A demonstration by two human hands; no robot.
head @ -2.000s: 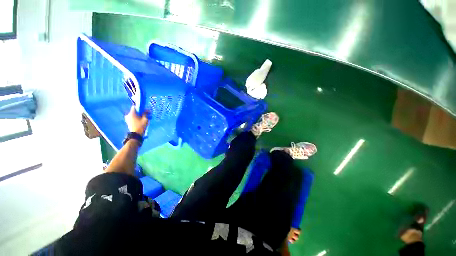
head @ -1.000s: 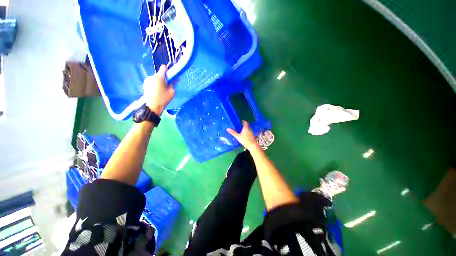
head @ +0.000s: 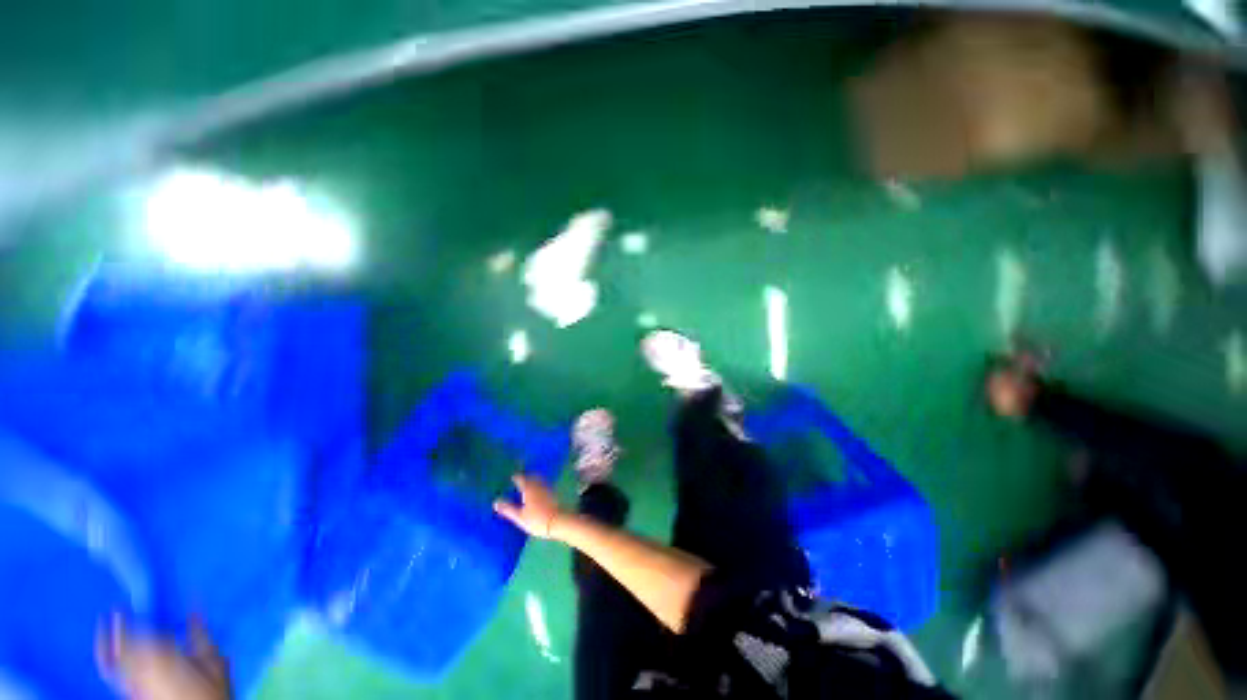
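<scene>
A blue plastic stool stands on the floor left of my legs. My right hand is at its near right edge, with fingers apart and no visible grip. A large blue basket fills the left side, strongly blurred. My left hand is at the lower left in front of the basket, blurred and cut off by the bottom edge. Whether it touches or holds the basket cannot be told.
A second blue stool is right of my legs. A white crumpled piece lies on the green floor ahead. Brown cartons stand at the upper right. Another person's dark-clad leg is at the right. A pale curved bench edge crosses the top.
The view has swung right. The basket and left hand now sit at the lower left, and the left hand's earlier grip on the rim no longer shows clearly. My right hand stays by the stool.
</scene>
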